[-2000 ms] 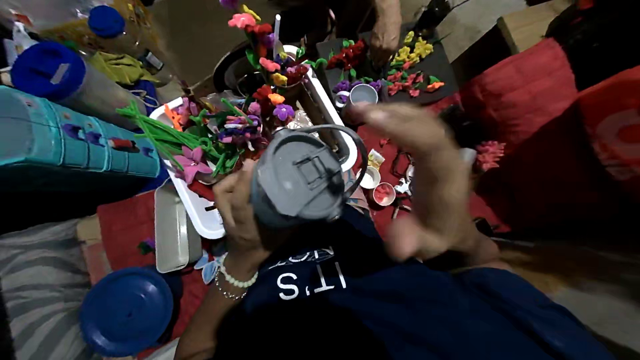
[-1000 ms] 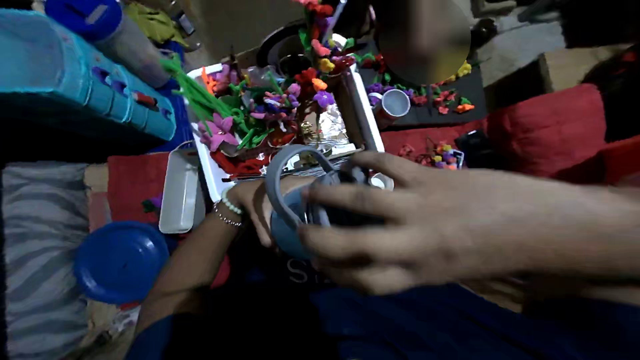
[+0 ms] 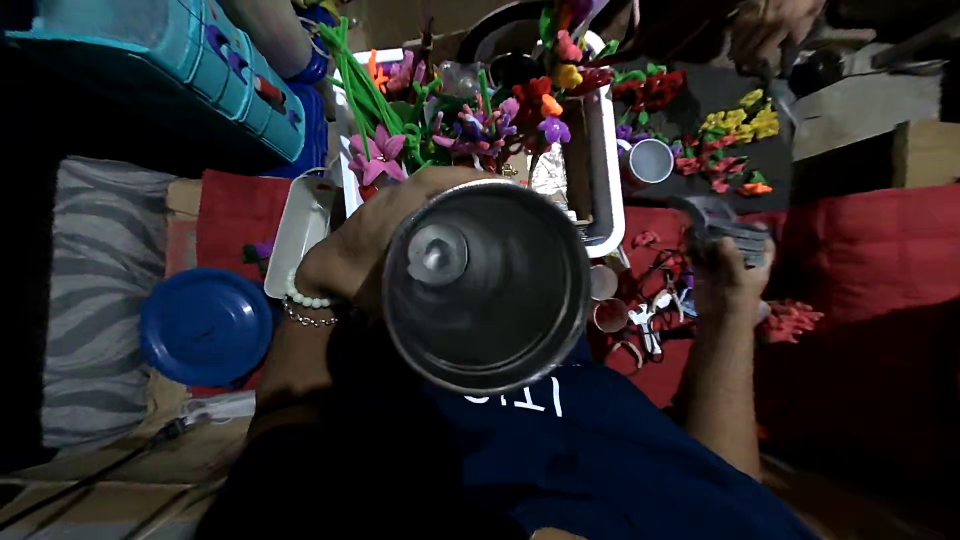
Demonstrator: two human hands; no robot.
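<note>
Close to the camera, my left hand (image 3: 367, 240) holds a metal tumbler (image 3: 495, 300), tilted so its open mouth faces me; what looks like ice or a rounded clear lump lies inside. Beads and a chain circle the left wrist. Out to the right, my right hand (image 3: 731, 274) grips the tumbler's grey lid (image 3: 724, 229) over the red cloth. Behind the tumbler stands a white plastic basket (image 3: 611, 180) with pipe-cleaner flowers (image 3: 480, 127) and green stems.
A blue plate (image 3: 206, 326), a beige tray (image 3: 289, 240) and a teal drawer box (image 3: 247, 90) are at the left. On the right are a mug (image 3: 649, 162), small cups (image 3: 610, 315), cords and a black board (image 3: 780, 161) with flowers. Another person's hand (image 3: 776, 26) is at the top right.
The lid, on the tumbler two seconds ago, is now off and in my right hand, which has moved away to the right. The tumbler's open mouth now shows.
</note>
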